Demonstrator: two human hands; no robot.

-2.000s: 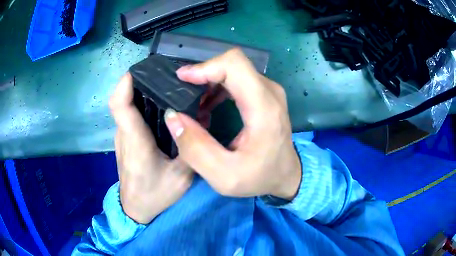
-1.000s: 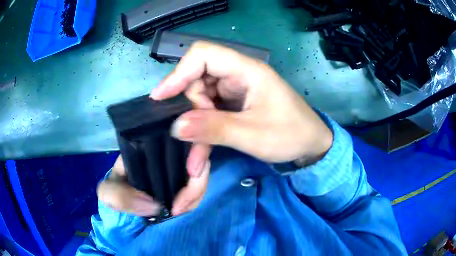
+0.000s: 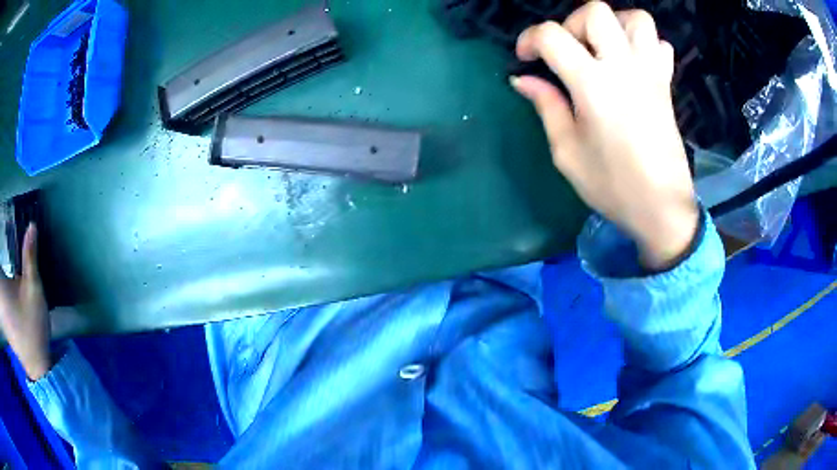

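My left hand (image 3: pixel 27 317) is at the far left edge, partly cut off, with its fingers against a dark housing (image 3: pixel 29 220) on the worktop's left side. My right hand (image 3: pixel 615 119) is at the upper right by the pile of black frames (image 3: pixel 716 55), thumb and fingers pinching a small black part (image 3: pixel 534 70), mostly hidden by the fingers. Two more housings lie in the middle: one curved with a slotted side (image 3: pixel 252 69), the other straighter, with two small holes in its face (image 3: pixel 321 150).
A blue parts bin (image 3: pixel 46 119) with tiny dark screws (image 3: pixel 77 87) stands at upper left. A clear plastic bag (image 3: pixel 780 119) surrounds the pile at right. A black cable (image 3: pixel 780 179) crosses below it. Tiny specks dot the green worktop (image 3: pixel 229 248).
My hands have moved apart. The left carried the housing from the centre to the far left; the right moved up to the black pile. The whole view has shifted.
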